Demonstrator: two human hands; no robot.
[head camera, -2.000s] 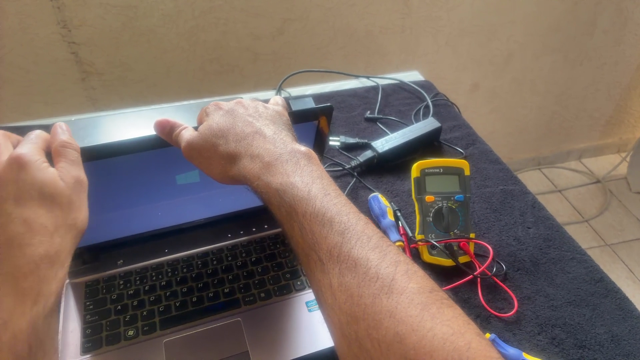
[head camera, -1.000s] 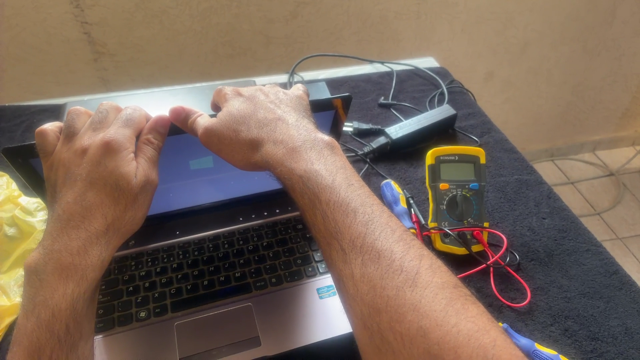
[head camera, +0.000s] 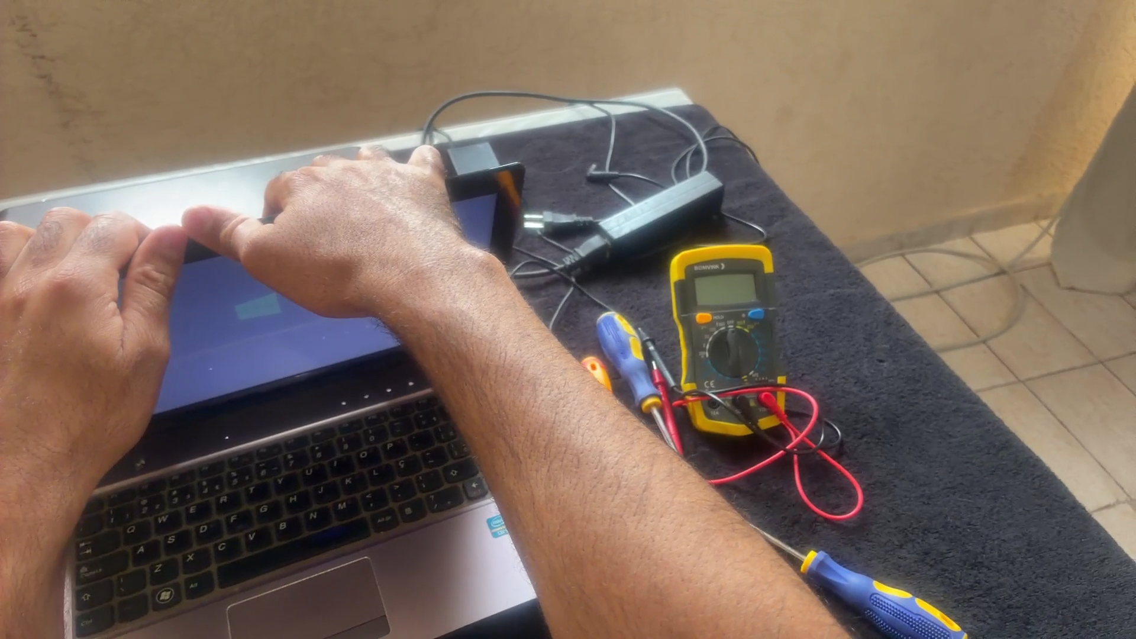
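An open laptop (head camera: 302, 550) shows a lit blue screen (head camera: 257, 328) with a small pale patch. My left hand (head camera: 89, 328) grips the upper edge of the lid on the left, its thumb on the front and its fingertips hidden behind. My right hand (head camera: 355, 231) lies over the same edge farther right, fingers reaching behind the lid, thumb pointing left near my left thumb. A flat grey panel (head camera: 213, 182) lies behind the lid, partly covered by my hands. Whether my fingers touch that panel is hidden.
Right of the laptop lie a black power adapter (head camera: 666, 213) with cables, a yellow digital multimeter (head camera: 728, 346) with red and black leads, a blue-handled screwdriver (head camera: 626, 355) and an orange handle (head camera: 597, 371). Another screwdriver (head camera: 879, 595) lies near the front. Dark cloth (head camera: 887, 444) covers the table.
Two seconds ago my hands were farther apart on the lid; by one second ago the thumbs had come close together, as they are now. The view has shifted, and the yellow plastic at left is out of frame.
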